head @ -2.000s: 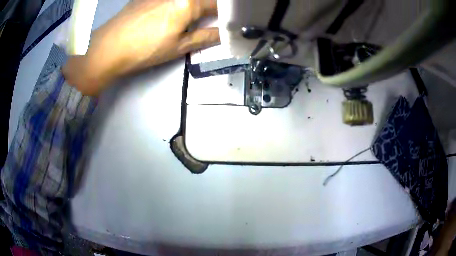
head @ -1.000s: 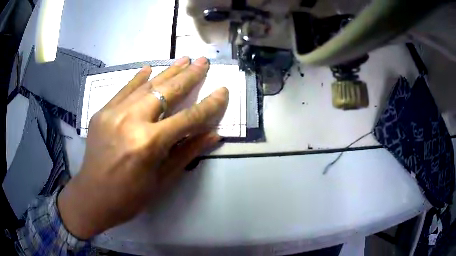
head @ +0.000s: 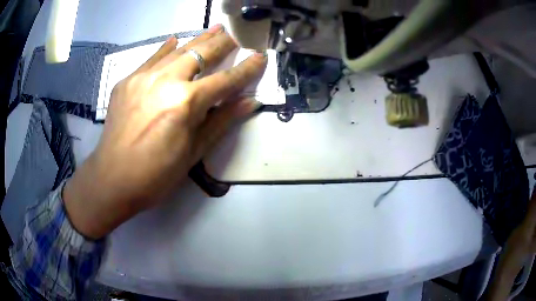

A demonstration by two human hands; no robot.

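Note:
My left hand (head: 158,111) lies flat with spread fingers on the white sewing template (head: 115,79), pressing it down. Under the template is the paired piece; its grey-blue strip (head: 144,43) shows along the far edge. The right end of the template is at the presser foot (head: 287,75), below the machine head (head: 376,35). Another grey-blue piece with a navy edge (head: 62,73) lies left of the template. My right hand is not clearly in view; a blurred forearm (head: 512,258) shows at the lower right edge, its hand hidden or cut off.
A fanned stack of grey-blue pieces (head: 35,159) is at the left edge. Navy printed pieces (head: 485,159) hang at the right edge, with a thin thread tail (head: 402,178) beside them. A brass-yellow knurled knob (head: 406,109) is right of the needle. The curved table edge (head: 282,289) is near.
My left hand first came down onto the template and cloth, then slid them away from me, so their right end moved under the presser foot. A forearm now shows at lower right.

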